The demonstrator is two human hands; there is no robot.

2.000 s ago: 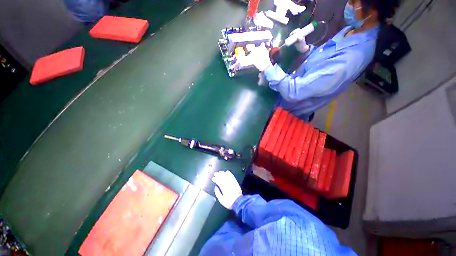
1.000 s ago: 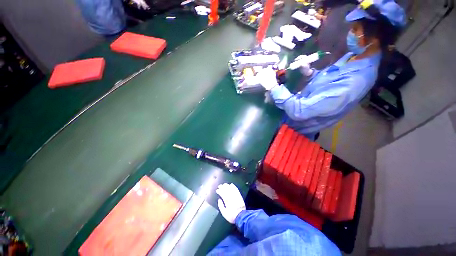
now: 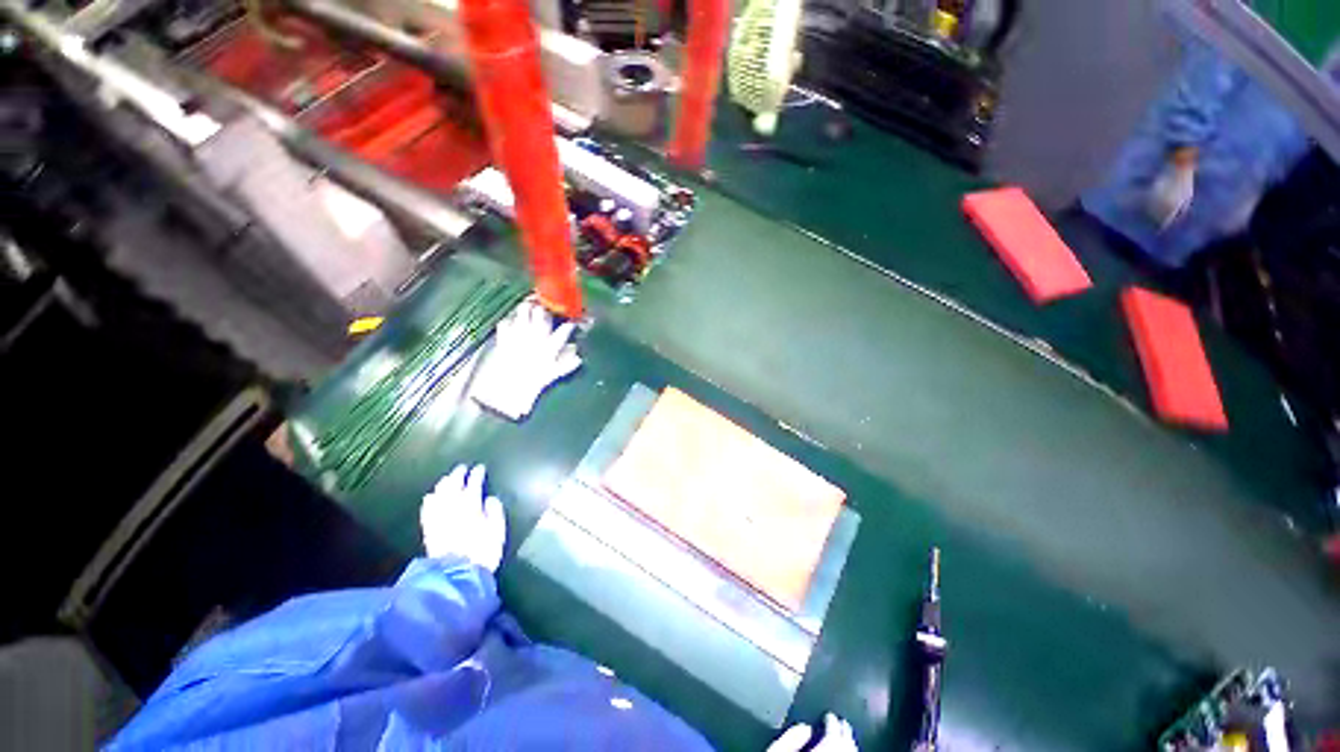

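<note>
The red-orange foam pad (image 3: 728,492) lies flat on the pale grey-green base plate (image 3: 669,599), in front of me. My left hand (image 3: 463,517), in a white glove, rests on the green bench left of the plate, fingers apart and holding nothing. My right hand (image 3: 813,736), also gloved, shows only its fingers at the bottom edge, near the plate's lower right corner; the rest is cut off. The black electric screwdriver (image 3: 929,661) lies on the bench right of the plate, bit pointing away from me, its tail cut off.
A spare white glove (image 3: 525,360) and long green strands (image 3: 419,385) lie left, by a red post (image 3: 522,154). A circuit board (image 3: 629,228) is behind the post; another (image 3: 1242,716) is lower right. Beyond the conveyor belt (image 3: 941,382) are two red pads (image 3: 1026,244) and a person's blue sleeve (image 3: 1212,118).
The view has swung left: my left hand, the post, spare glove and green strands now show, while the pad bin and right-hand neighbour are out of view. The pad still lies on the plate.
</note>
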